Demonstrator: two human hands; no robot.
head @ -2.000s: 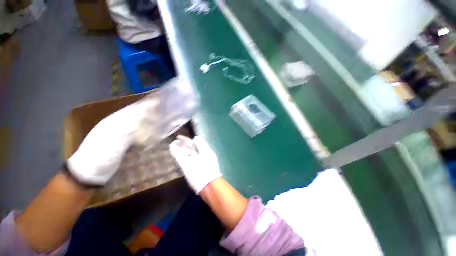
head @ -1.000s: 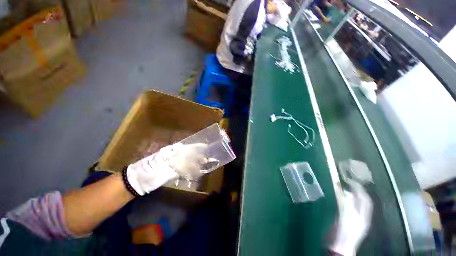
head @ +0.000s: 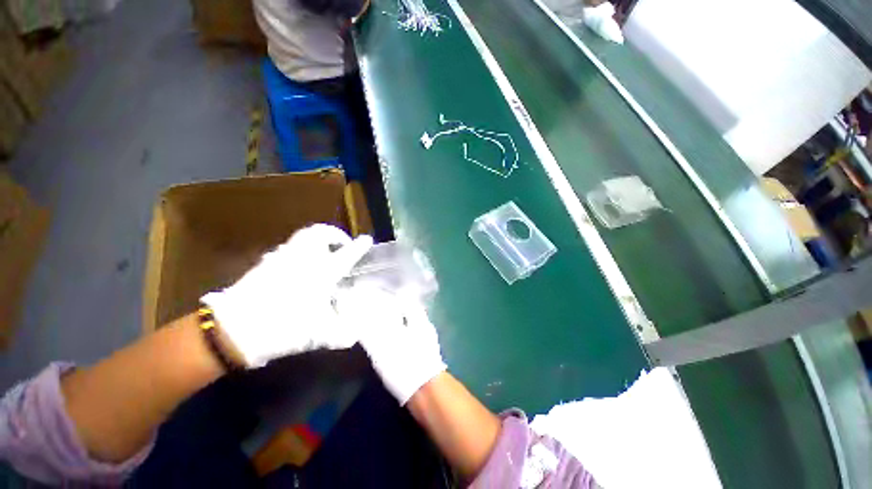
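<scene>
My left hand (head: pixel 287 296) and my right hand (head: pixel 392 339), both in white knit gloves, are together at the near belt edge. They hold a clear plastic box (head: pixel 387 267) between them; the gloves partly hide it. Another clear plastic box (head: pixel 512 243) with a round hole lies on the green belt (head: pixel 478 329) to the right of my hands. An open brown carton (head: pixel 177 253) stands left of the belt, partly behind my left hand.
A thin white cord (head: pixel 488 138) lies farther up the belt, with a white tangled heap (head: pixel 419 17) beyond. A clear box (head: pixel 623 201) lies on the second lane. A person sits on a blue stool (head: pixel 311 119). A white cloth (head: pixel 631 435) lies at lower right, by a grey bar (head: pixel 765 325).
My right hand has come back from the second lane to meet my left hand. The clear box is now between both hands at the belt edge. The camera view has shifted.
</scene>
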